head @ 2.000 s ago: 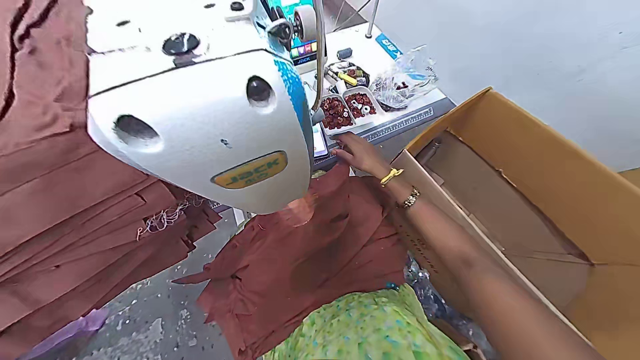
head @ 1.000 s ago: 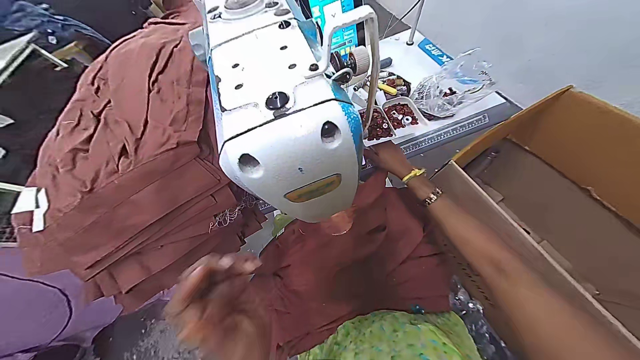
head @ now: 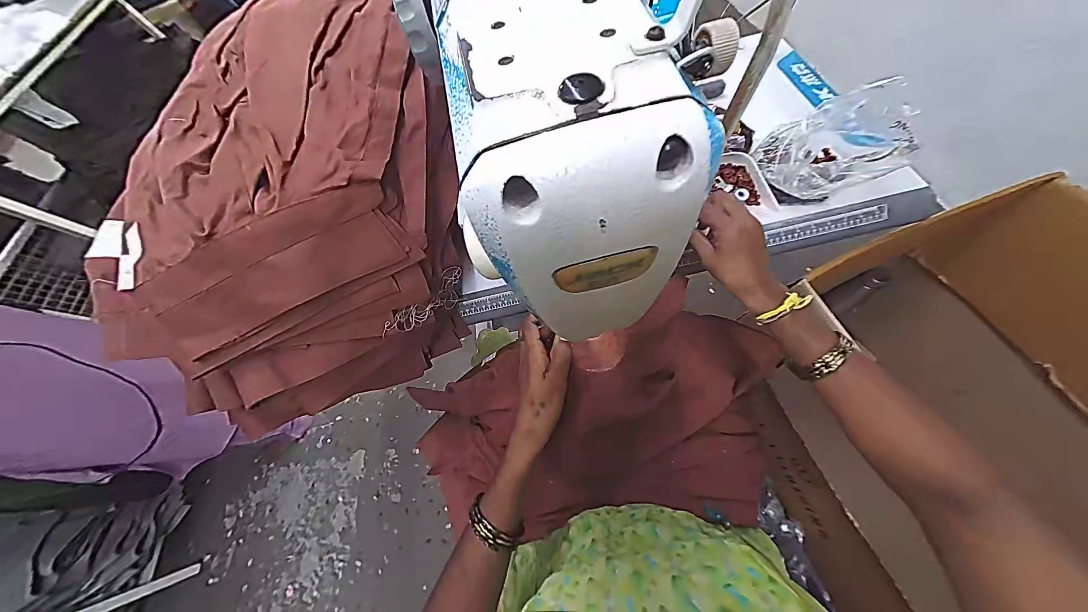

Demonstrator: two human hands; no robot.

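A white Jack sewing machine head [head: 586,204] fills the upper middle and hides the needle area. Reddish-brown fabric [head: 646,425] hangs from under it across the lap. My left hand [head: 542,382] is at the machine's lower left edge, on the fabric, its fingertips partly hidden. My right hand [head: 735,246] is at the machine's right side, beside a white tray [head: 765,183] of small dark red pieces, probably buttons; whether it holds anything is hidden. To the left lies a tall stack of reddish-brown cut pieces [head: 289,212] with loose threads.
An open cardboard box [head: 977,255] stands at the right, close to my right forearm. A clear plastic bag [head: 837,140] lies behind the tray on the machine table, which has a ruler strip [head: 824,225] along its edge. Purple cloth [head: 76,399] is at the far left.
My left hand, out of view at first and then raised in front of the fabric, is now at the machine's lower left edge. The view has shifted, showing more of the stack.
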